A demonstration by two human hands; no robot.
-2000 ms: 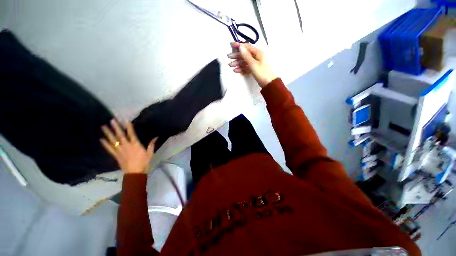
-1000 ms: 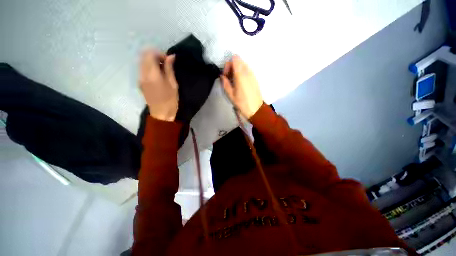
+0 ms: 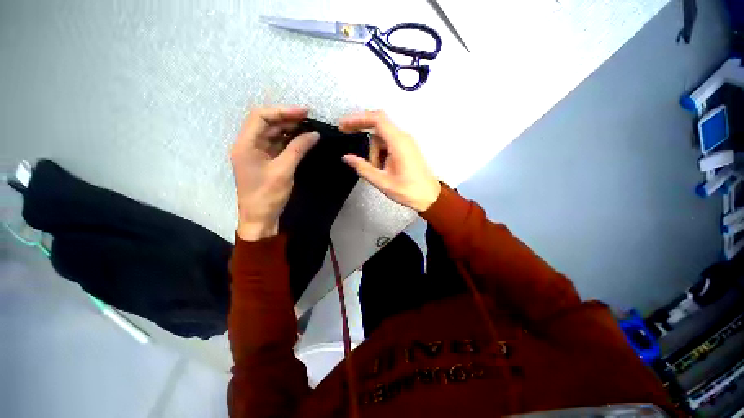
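A black garment (image 3: 130, 245) lies across the pale table, with one narrow end raised between my hands. My left hand (image 3: 272, 167) pinches the left side of that end between thumb and fingers. My right hand (image 3: 393, 163) pinches its right side, thumb below and fingers on top. The end's edge is folded or bunched, and its far side is partly hidden by my fingers. Tailor's shears (image 3: 367, 41) with silver blades and black handles lie on the table beyond my hands, blades pointing left.
The pale table (image 3: 163, 90) has its near edge running diagonally. A thin dark strip (image 3: 449, 24) lies right of the shears. A green-and-white bar (image 3: 122, 320) is at the left edge. A white bucket (image 3: 322, 355) is below the table. Blue-white equipment (image 3: 714, 131) stands at right.
Both hands came together on the garment's narrow end. My left hand earlier lay flat on the cloth and my right hand was by the shears. The view has shifted.
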